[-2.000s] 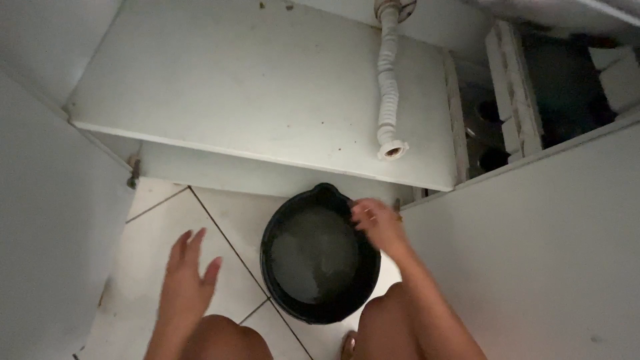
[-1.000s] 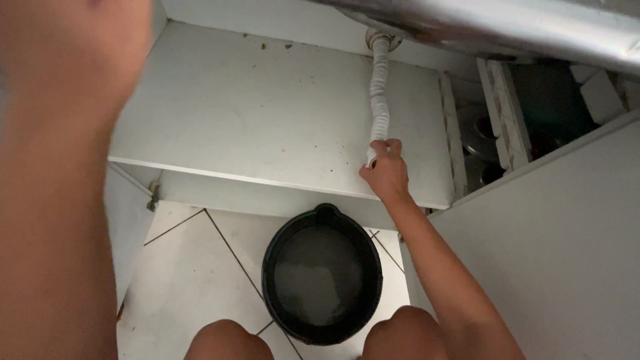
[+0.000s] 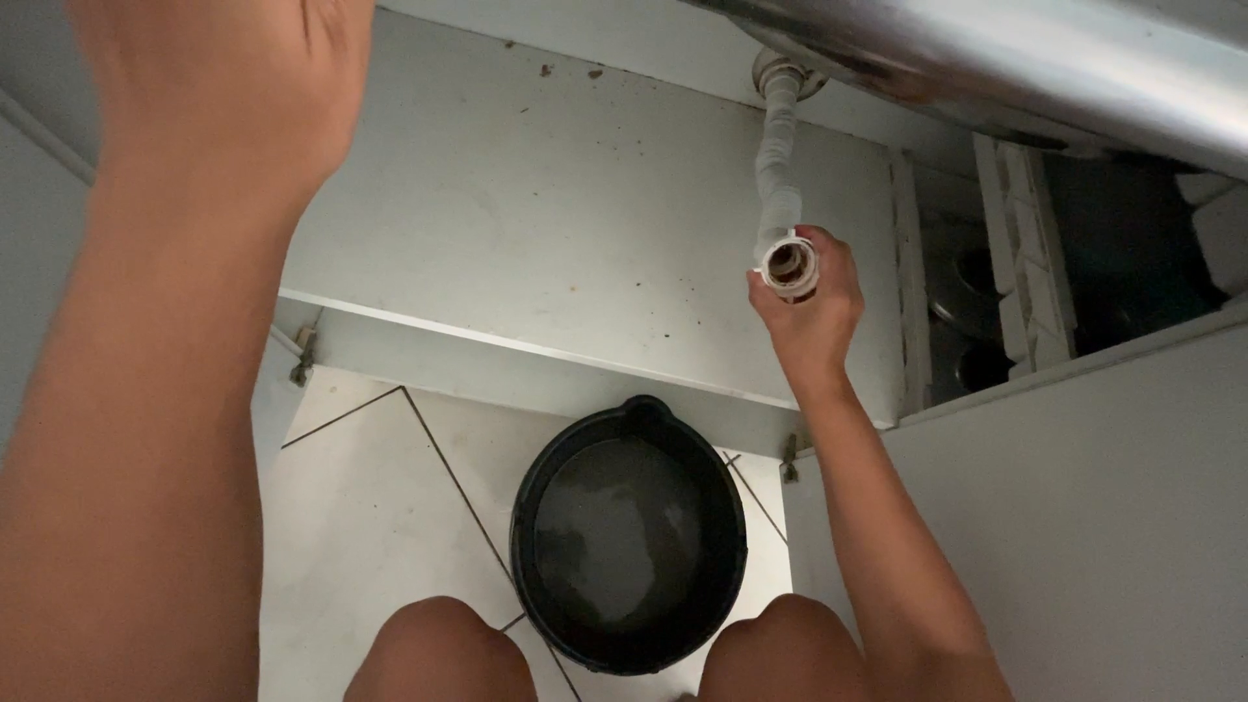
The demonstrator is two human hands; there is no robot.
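Observation:
My right hand (image 3: 817, 302) grips the open end of a white corrugated drain hose (image 3: 778, 175), its fingers and thumb around the collar, the opening facing up toward me. At its far end the hose enters a round fitting (image 3: 780, 73) at the back wall of the cabinet. My left hand (image 3: 234, 78) is raised at the upper left, close to the camera; its fingers are cut off by the frame edge. Below the cabinet shelf (image 3: 546, 214), a black bucket (image 3: 629, 536) with liquid in it stands on the floor between my knees.
The metal underside of a sink (image 3: 1024, 68) crosses the upper right. Beyond a divider at the right are compartments with dark and metal items (image 3: 960, 292). An open cabinet door (image 3: 1072, 507) stands at the right. Crumbs lie on the shelf. The floor (image 3: 370, 507) is tiled.
My right hand has moved from beside the bucket to the hose and now holds its end turned up. My left hand has risen from low at the left to the upper left.

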